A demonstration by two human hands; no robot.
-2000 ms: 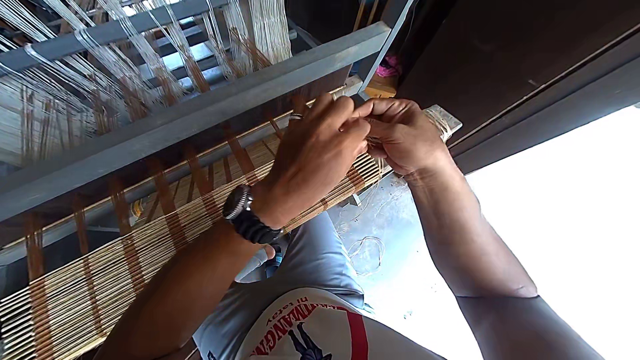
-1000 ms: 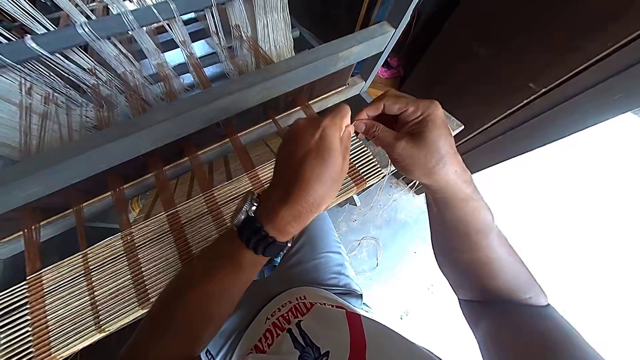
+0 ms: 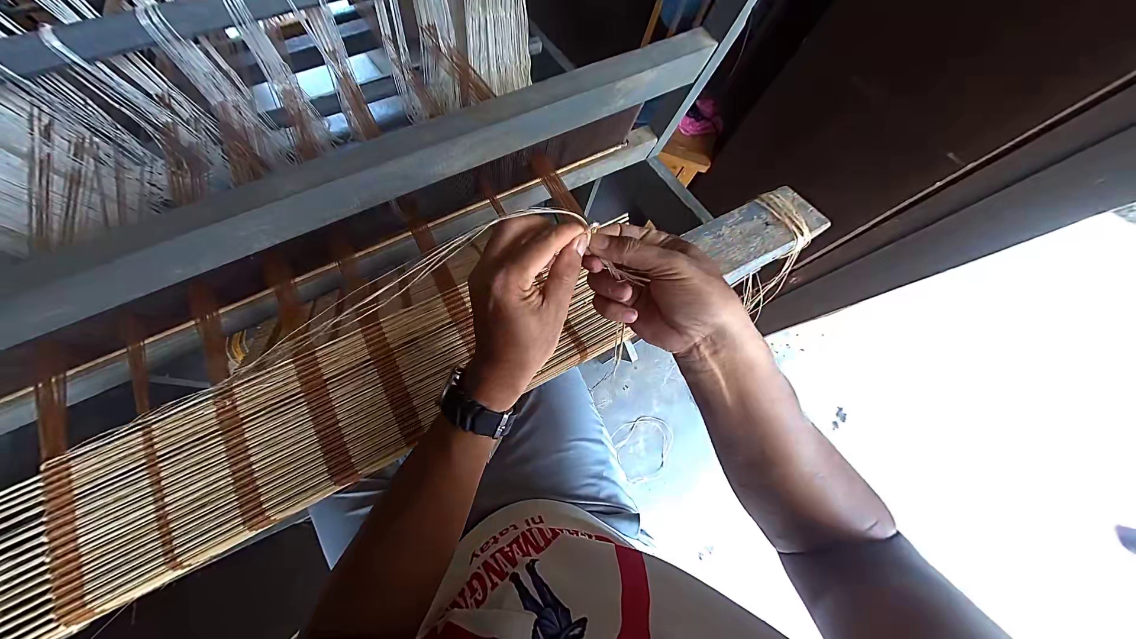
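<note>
My left hand (image 3: pixel 524 293), with a black watch on its wrist, pinches pale fiber strands (image 3: pixel 426 262) between thumb and forefinger. Fingertip to fingertip with it, my right hand (image 3: pixel 666 284) grips the same strands, and short ends hang from its curled fingers. The strands arch over my left hand and run down left onto the woven mat (image 3: pixel 266 426), made of thin natural sticks bound by brown warp bands. Both hands are above the mat's right end. How the strands cross between the fingertips is too small to tell.
A grey loom beam (image 3: pixel 355 186) crosses behind the hands, with white and brown warp threads (image 3: pixel 257 98) beyond. Fiber strands (image 3: pixel 785 217) loop over a worn board end (image 3: pixel 754 235) at right. A loose strand coil (image 3: pixel 643 446) lies on the floor.
The strands now arch over my left hand and trail left across the mat; one second ago no such arch showed. The board end at right is more exposed.
</note>
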